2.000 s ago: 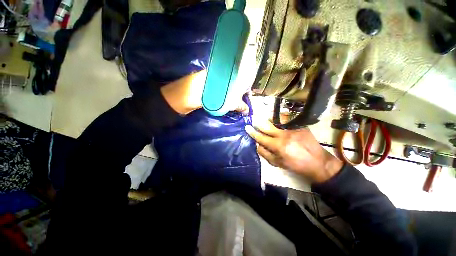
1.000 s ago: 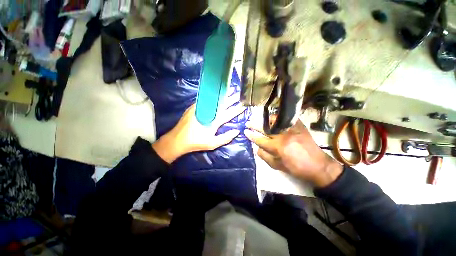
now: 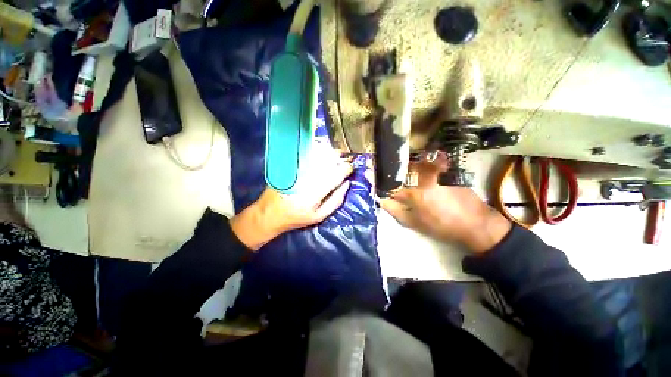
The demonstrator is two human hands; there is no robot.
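A shiny navy quilted panel (image 3: 316, 254) lies on the machine table, running from the back edge down towards my lap. Its right edge is at the needle area of the cream sewing machine (image 3: 441, 81). My left hand (image 3: 290, 213) lies flat on the panel, fingers spread towards the needle area, partly hidden by the teal lamp (image 3: 288, 121). My right hand (image 3: 445, 213) is at the panel's right edge beside the needle area, its fingertips partly behind the worn dark guard (image 3: 393, 132). Whether it pinches the cloth cannot be told.
A black phone (image 3: 157, 99) with a pale cable lies at the left. Orange and red scissor handles (image 3: 558, 191) and a red-handled tool (image 3: 654, 222) are at the right. Small items crowd the far left, with a person's patterned clothing (image 3: 29, 287) below.
My left hand has come from under the lamp to lie flat on the panel. The panel has shifted towards the back. The view has moved, and the guard now looks more upright.
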